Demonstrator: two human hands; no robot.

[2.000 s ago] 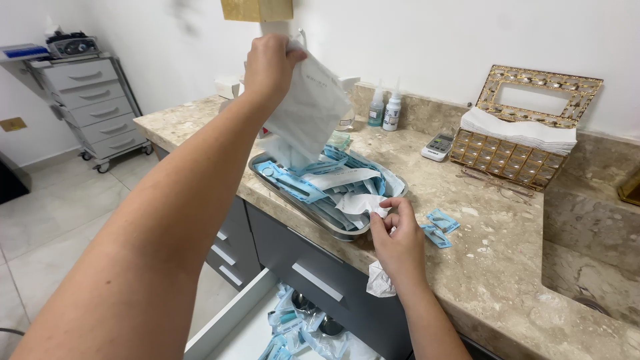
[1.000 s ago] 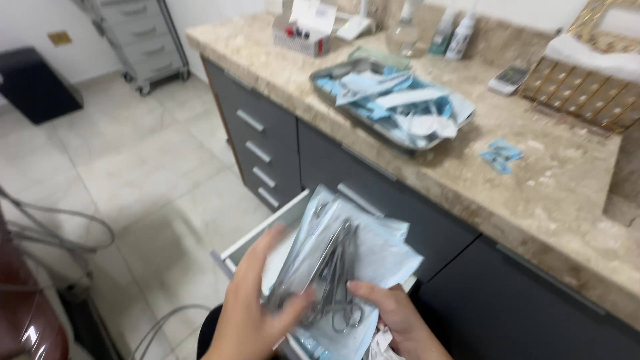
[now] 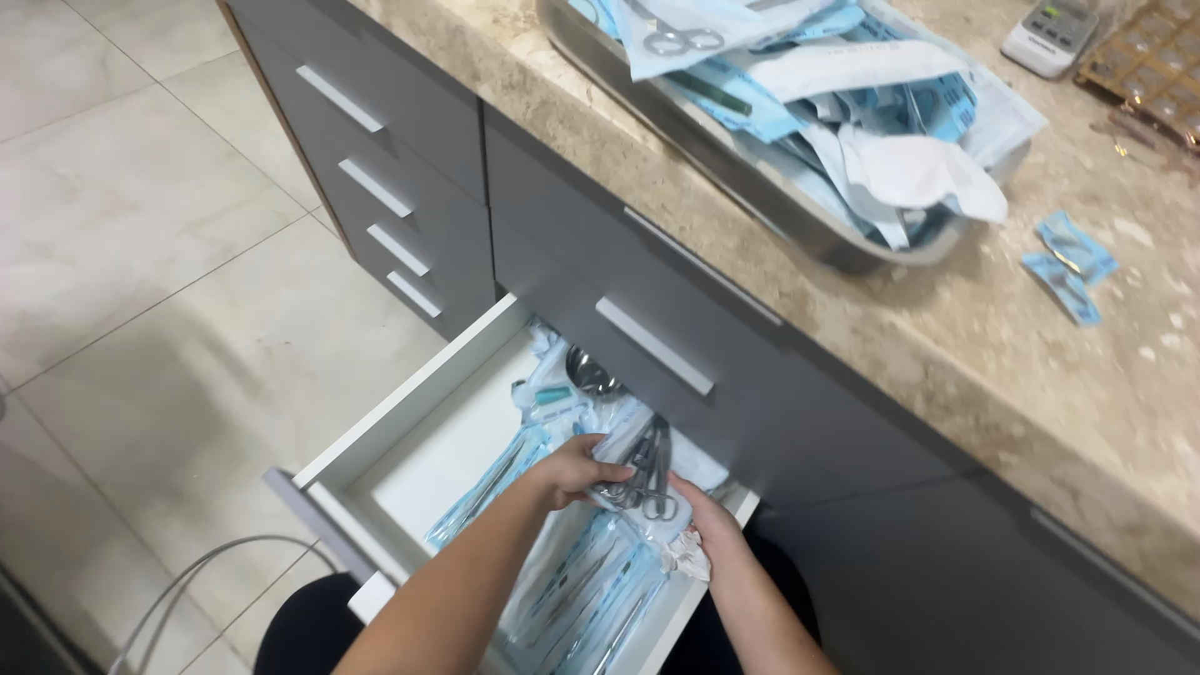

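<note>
Both hands hold a clear-fronted sterilization pouch of metal ring-handled instruments (image 3: 647,469) low over the open white drawer (image 3: 412,422). My left hand (image 3: 572,473) grips its left edge, with the thumb on top. My right hand (image 3: 705,516) holds its right edge, and a crumpled white paper (image 3: 689,555) lies against that palm. Beneath and around them, the drawer holds several pouched instruments (image 3: 581,581) and a round metal bowl (image 3: 591,370) near its back. On the counter, a metal tray (image 3: 741,187) is heaped with blue and white pouches (image 3: 853,75).
The marble counter edge (image 3: 844,328) overhangs the grey drawer fronts (image 3: 403,141). Two small blue packets (image 3: 1071,267) lie right of the tray, with a white handheld device (image 3: 1050,37) and a gold jeweled box (image 3: 1148,66) behind. A grey cable (image 3: 216,553) runs across the floor at left.
The pouch of instruments, held above the drawer front a second ago, is now down inside the drawer area. Two seconds ago my left hand held a pouch up over the tray. The view has tilted down.
</note>
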